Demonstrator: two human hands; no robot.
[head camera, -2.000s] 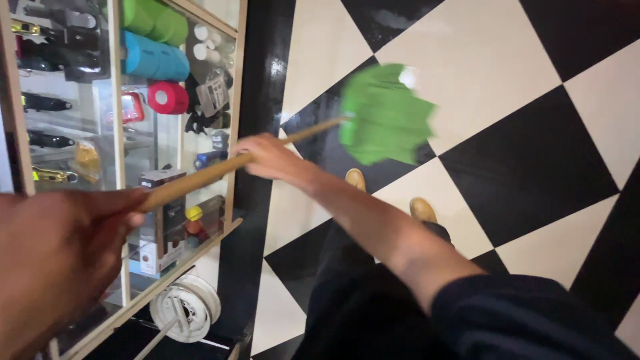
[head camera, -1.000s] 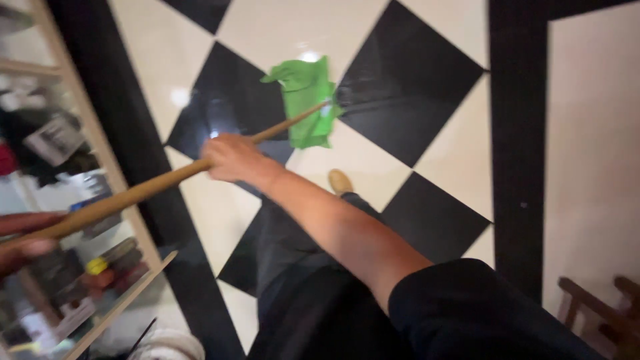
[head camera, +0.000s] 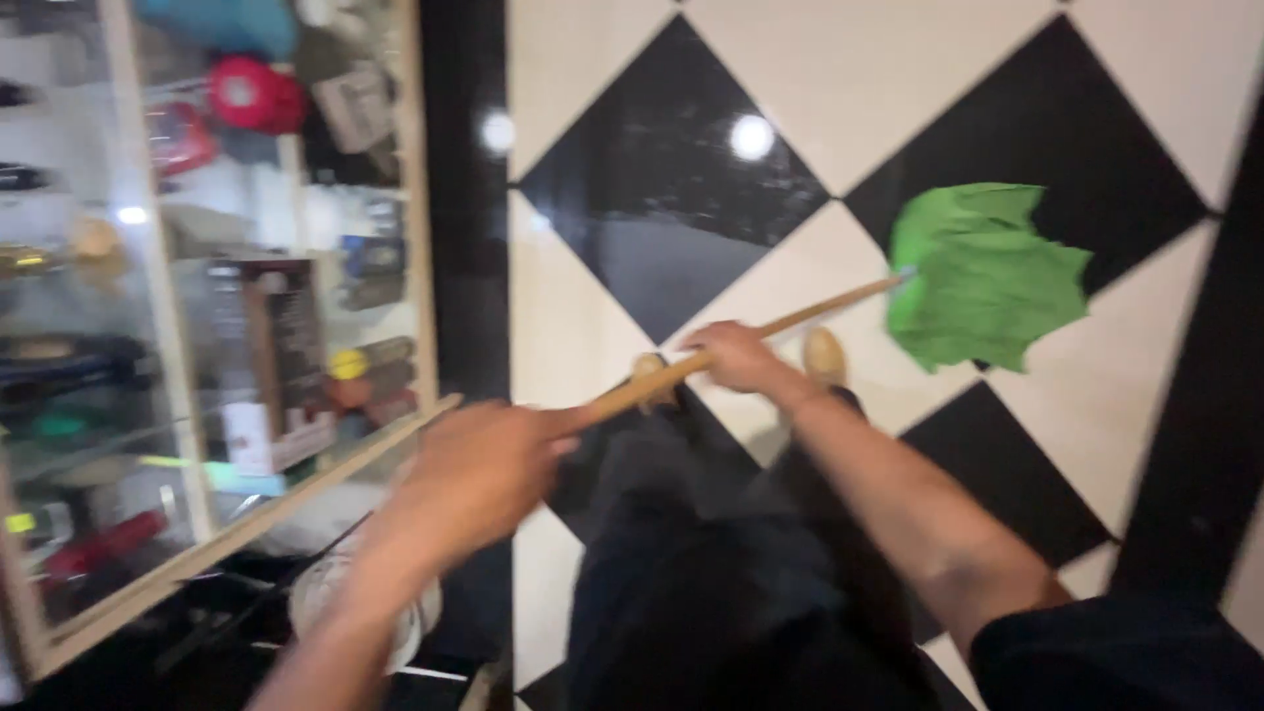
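Note:
Both my hands grip a long wooden pole (head camera: 825, 309) that slants from the lower left up to the right. My left hand (head camera: 494, 459) is closed round its upper end. Farther down the pole, my right hand (head camera: 733, 355) holds it, above my shoes. At the pole's far end a green cloth (head camera: 997, 281) lies spread on the checkered tile floor (head camera: 681, 118), over a black tile and parts of cream ones. The cloth hides whatever head the pole has.
Along the left stands a glass display case (head camera: 423, 197) with blurred goods on its shelves. A white round object (head camera: 420, 602), perhaps a bucket, is by its lower corner. My shoes (head camera: 825, 355) are on the floor below the pole. A dark border runs down the right.
The green cloth on the pole has swung to the right across the tiles and now lies spread wider than a second ago. Both hands have stayed on the pole.

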